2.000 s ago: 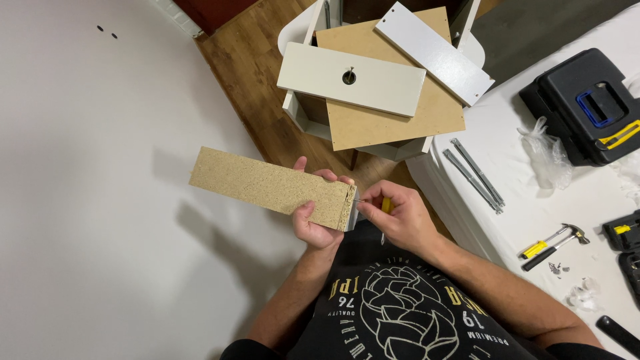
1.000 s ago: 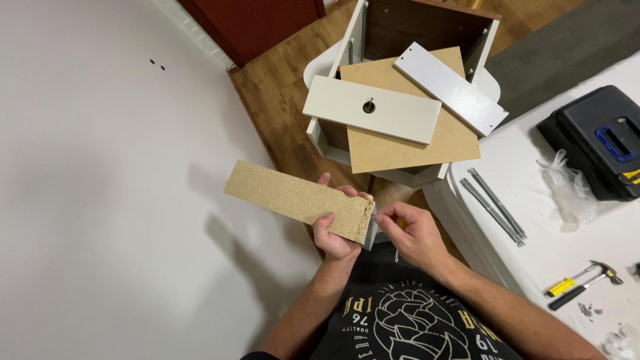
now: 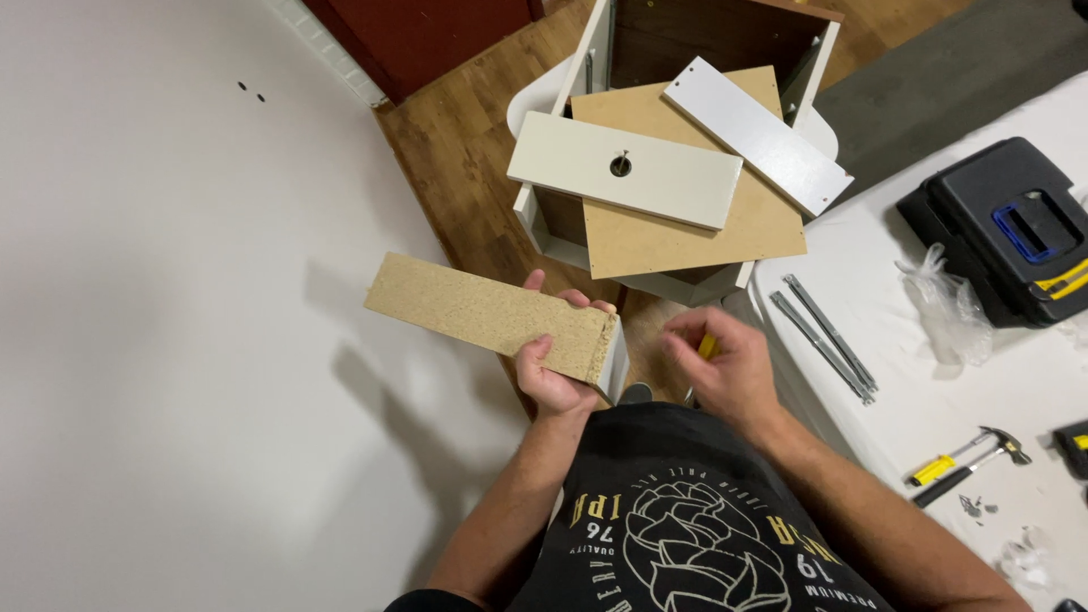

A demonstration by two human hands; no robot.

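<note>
My left hand (image 3: 552, 374) grips a particleboard panel (image 3: 484, 314) near its right end, thumb on the bare chipboard face and fingers behind the far edge. A white face shows at that end, close to my shirt. Apart from the panel, just to its right, my right hand (image 3: 718, 353) is curled around a yellow-handled tool (image 3: 707, 346); most of the tool is hidden by the fingers, so its kind is unclear.
Ahead, an open cabinet carcass (image 3: 739, 276) bears a fibreboard sheet (image 3: 697, 229), a cream drawer front (image 3: 569, 157) and a white board (image 3: 756, 136). On the white-covered table (image 3: 867, 459) at right lie metal drawer slides (image 3: 820, 348), a claw hammer (image 3: 969, 472), a screwdriver (image 3: 935, 469) and a black toolbox (image 3: 1003, 221). A wall (image 3: 212, 340) stands left.
My right hand has moved off the panel's right end and is now a little to the right of it. My left hand still holds the panel. The view has shifted.
</note>
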